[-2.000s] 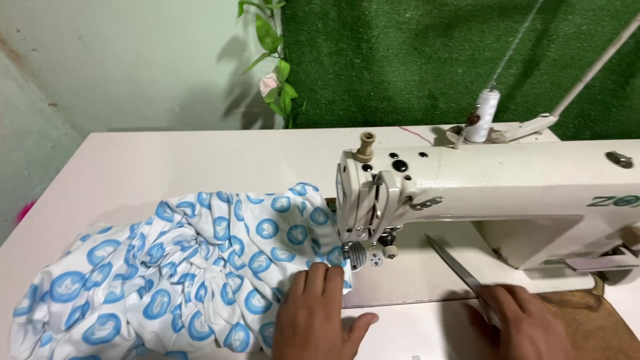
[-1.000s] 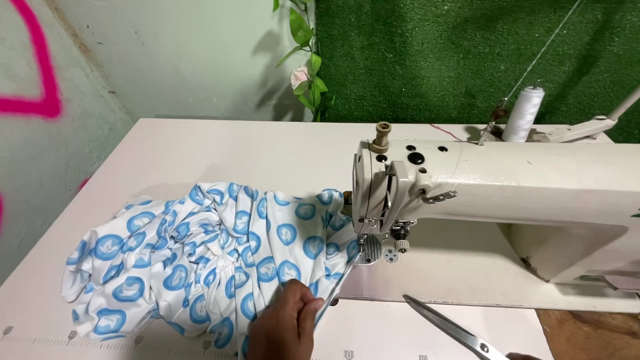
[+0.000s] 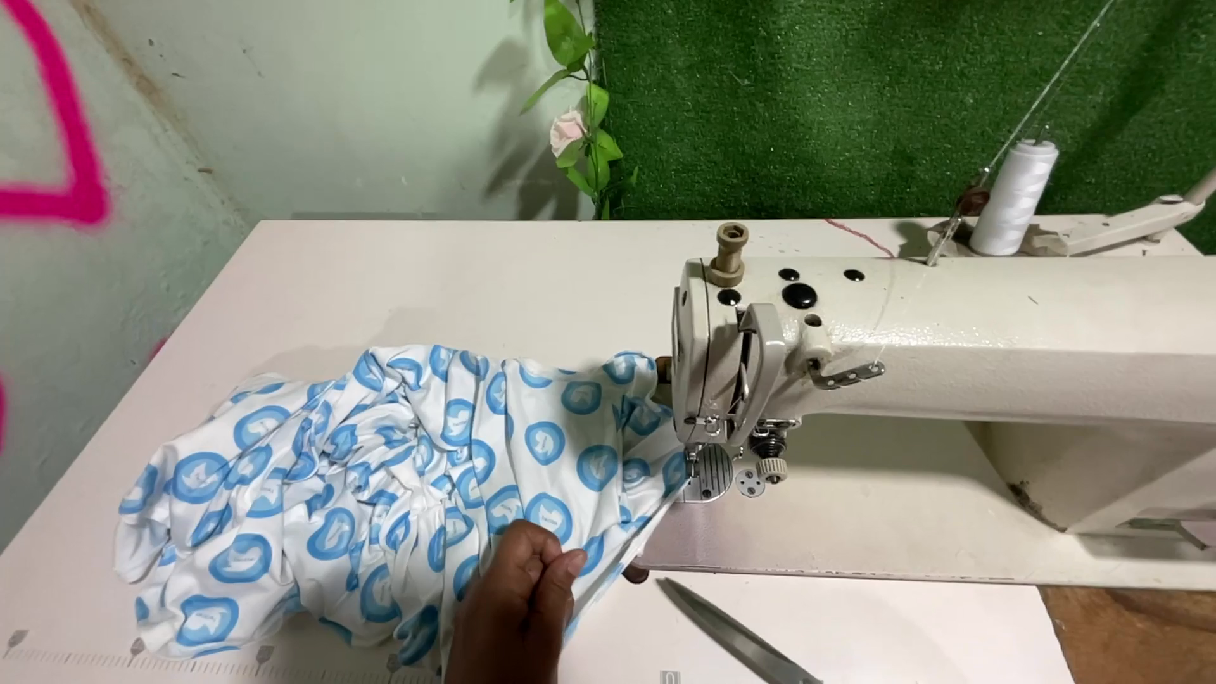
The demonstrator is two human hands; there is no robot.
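My left hand [image 3: 521,594] is closed on the near edge of a white fabric with blue ring prints [image 3: 332,494], pulling it taut from the presser foot [image 3: 696,467] of an industrial sewing machine [image 3: 997,323]. The fabric lies bunched on the table, left of the needle area. The metal blades of scissors [image 3: 731,632] rest on the table below the machine bed, right of my left hand; their handles are out of frame. My right hand is not visible.
A white thread cone [image 3: 1015,198] stands behind the machine arm, its thread running up. The white tabletop [image 3: 380,275] extends left to a green wall, with a printed ruler strip along its near edge. A leafy vine [image 3: 594,123] hangs behind.
My right hand, earlier on the scissors, has gone out of view, and the scissors now lie lower in view. My left hand has shifted from beside the presser foot to the fabric's near edge.
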